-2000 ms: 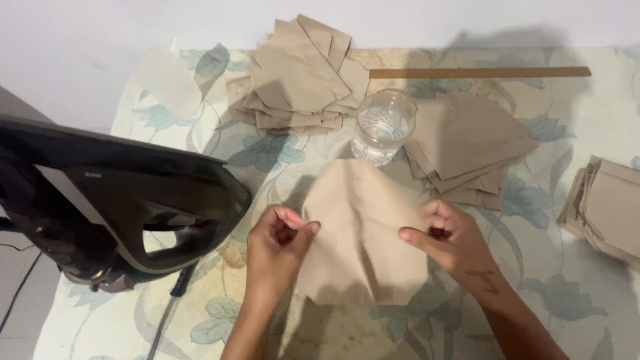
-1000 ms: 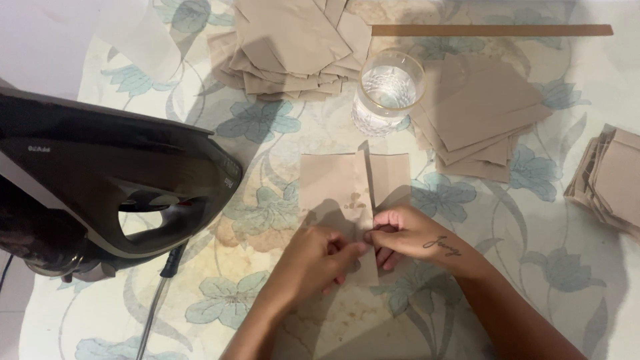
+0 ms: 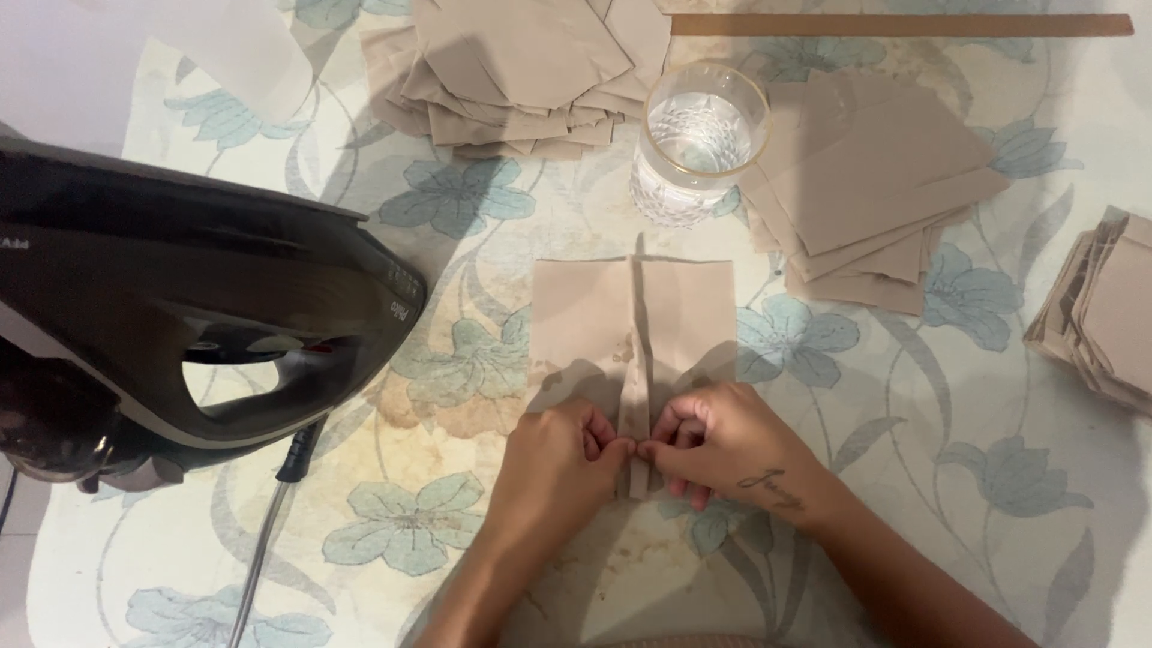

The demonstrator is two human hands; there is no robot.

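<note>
A beige fabric piece lies on the table in front of me, with a raised seam fold running down its middle and a few darker spots near the fold. My left hand pinches the lower part of the fold from the left. From the right, my right hand pinches the same fold, the thumbs nearly touching. Just beyond the fabric stands a cut glass with a gold rim, holding clear liquid. A black clothes iron rests at the left, its cord running toward me.
One pile of beige fabric pieces lies at the back, another pile right of the glass, and a folded stack at the right edge. A flat brown strip lies along the back. A flower-patterned tablecloth covers the table.
Two seconds ago my hands held the fabric piece spread by its sides. Now it lies flat around a raised central fold, and both hands have come together on that fold. The view has tilted down.
</note>
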